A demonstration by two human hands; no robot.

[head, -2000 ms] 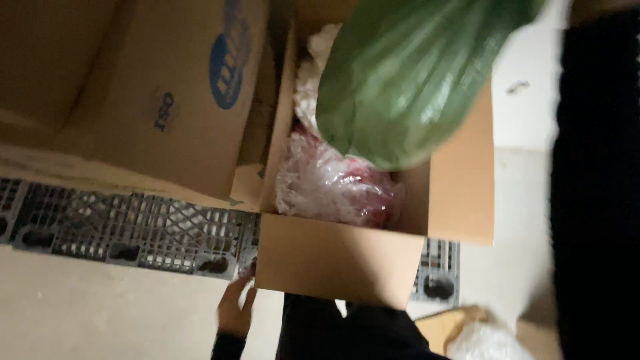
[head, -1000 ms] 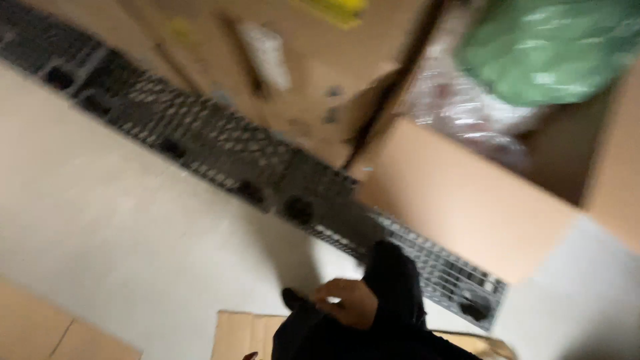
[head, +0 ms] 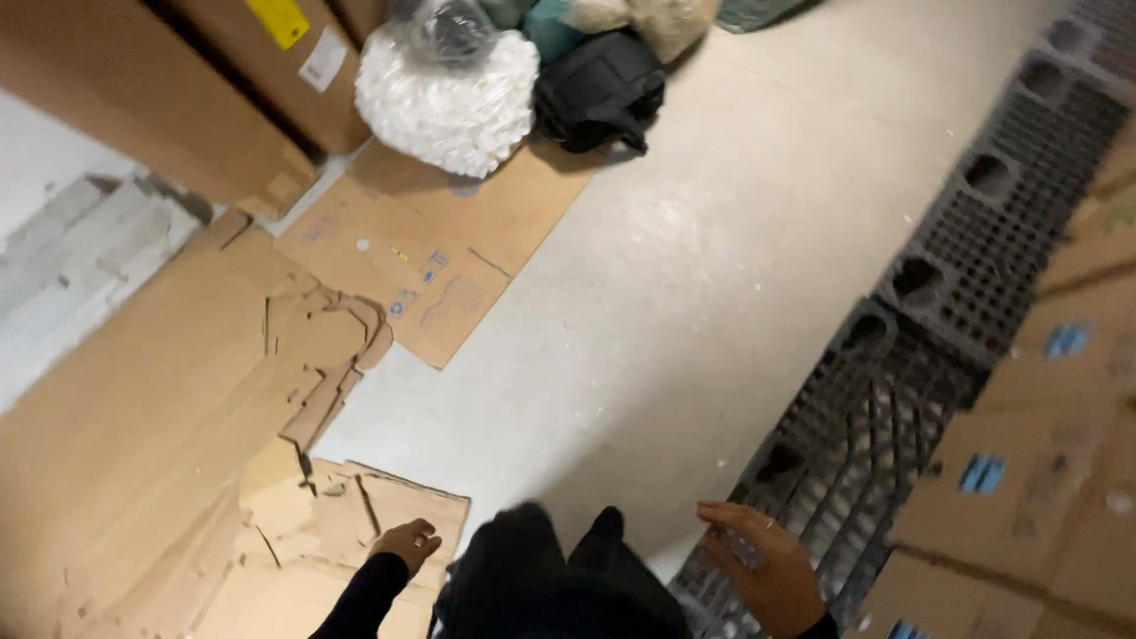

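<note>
My left hand (head: 407, 543) hangs low at the left of my legs, above torn cardboard sheets (head: 390, 506), with curled fingers and nothing visible in it. At the lower right my right hand (head: 761, 564) is held over the edge of a black plastic pallet (head: 852, 426). Its fingers are apart, it holds nothing, and a ring shows on one finger. Both hands stay apart from the things around them. Cardboard boxes (head: 994, 515) with blue tape pieces stand on the pallet beside my right hand.
A clear bag of white packing foam (head: 448, 102) and a black bag (head: 601, 89) lie on a flat cardboard sheet (head: 479, 240). Tall cardboard boxes (head: 160, 80) stand at the upper left. Flattened cardboard (head: 133, 408) covers the left floor. A green bag (head: 761, 11) lies at the top.
The view has swung away from the open carton with the green bag over its clear-wrapped contents. Both of my hands now show, apart and low beside my legs.
</note>
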